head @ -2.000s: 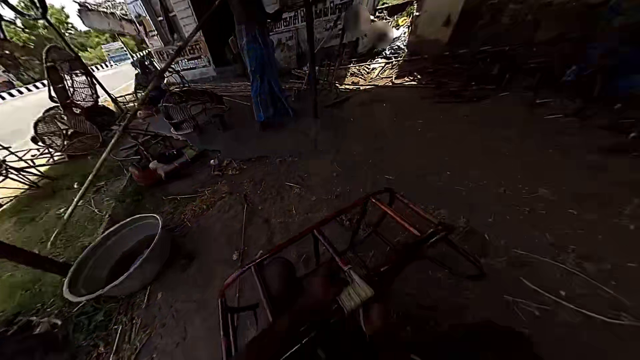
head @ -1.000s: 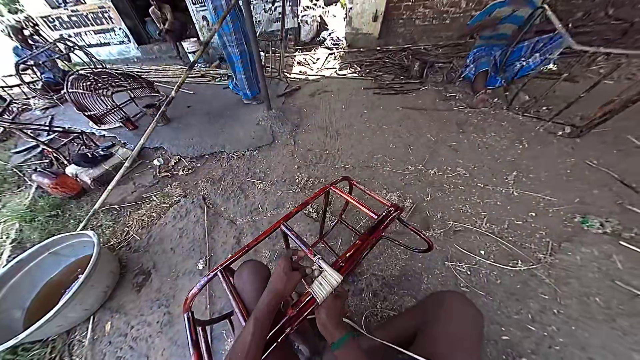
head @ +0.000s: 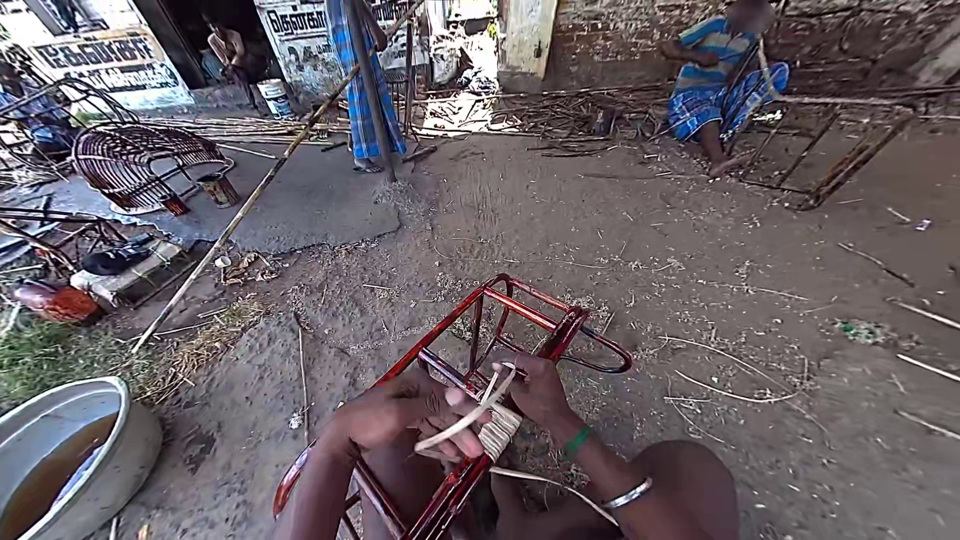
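Note:
A dark red, glossy cane frame (head: 525,311) lies across my lap. Pale flat cane strip is wound tightly around one of its rails as a binding (head: 500,433). My right hand (head: 534,390) pinches a loop of the pale cane strip (head: 459,426) just above the binding. My left hand (head: 409,416) is beside it, palm partly turned up, with the strip lying across its fingers. Whether those fingers grip the strip is unclear. Another length of the strip trails from the binding past my right forearm, which wears a green band and a metal bangle.
A metal tub (head: 139,439) of brown liquid stands at lower left. A long pole (head: 247,202) slants behind it. Woven cane seats (head: 142,165) and a red pot (head: 56,300) are farther left. One person (head: 712,82) sits at upper right by a frame; others are at the back.
A second ago both hands were close together at the binding; now the left hand is farther left with its palm up, and a strip loop shows between the hands. The early frame is dark.

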